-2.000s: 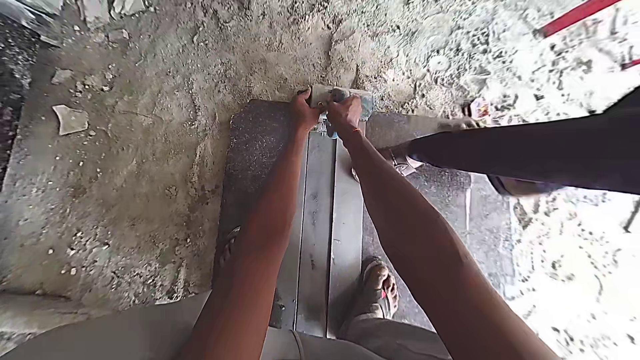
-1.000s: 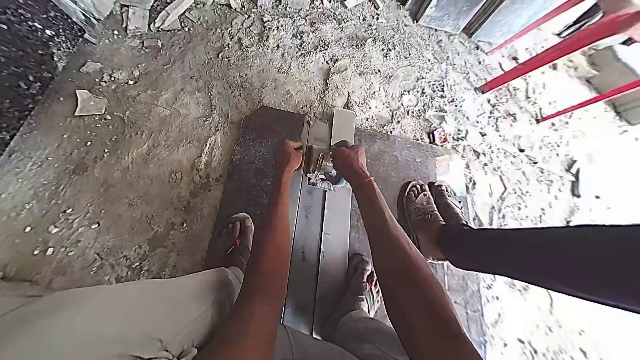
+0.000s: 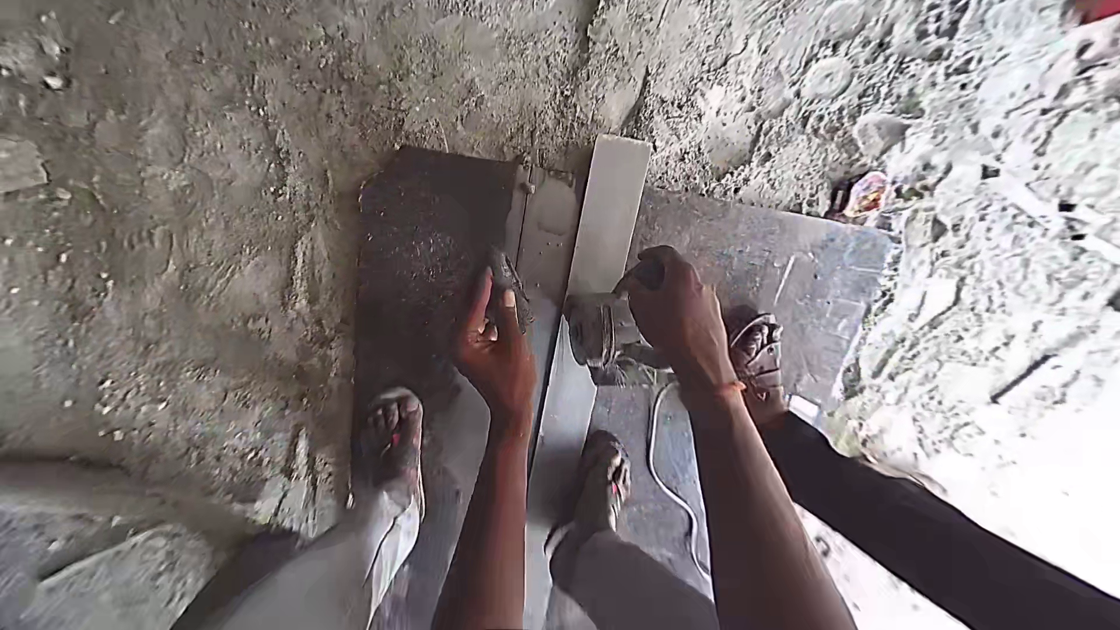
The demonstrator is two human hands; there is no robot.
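My left hand (image 3: pixel 500 354) pinches a small dark object (image 3: pixel 507 284) between thumb and fingers, over the grey boards. My right hand (image 3: pixel 678 315) grips a hand-held power tool (image 3: pixel 604 332) with a metallic body; its exact kind is blurred. The tool rests across a long grey board (image 3: pixel 569 411), at the near end of a pale flat strip (image 3: pixel 612 206). A white cord (image 3: pixel 656 459) runs from near the tool toward me, beside my right forearm. The far board piece (image 3: pixel 549 219) lies left of the pale strip.
A dark sheet (image 3: pixel 429 210) lies under the boards on rough, rubble-strewn ground (image 3: pixel 219 219). My feet stand either side of the long board. Another person's sandalled foot (image 3: pixel 757 350) and dark-clothed leg (image 3: pixel 919 534) are close at right. A small coloured scrap (image 3: pixel 864 194) lies beyond the sheet.
My hands were close together at the tool; now they are apart, with the left off it and holding a dark object. The view has shifted nearer to the boards.
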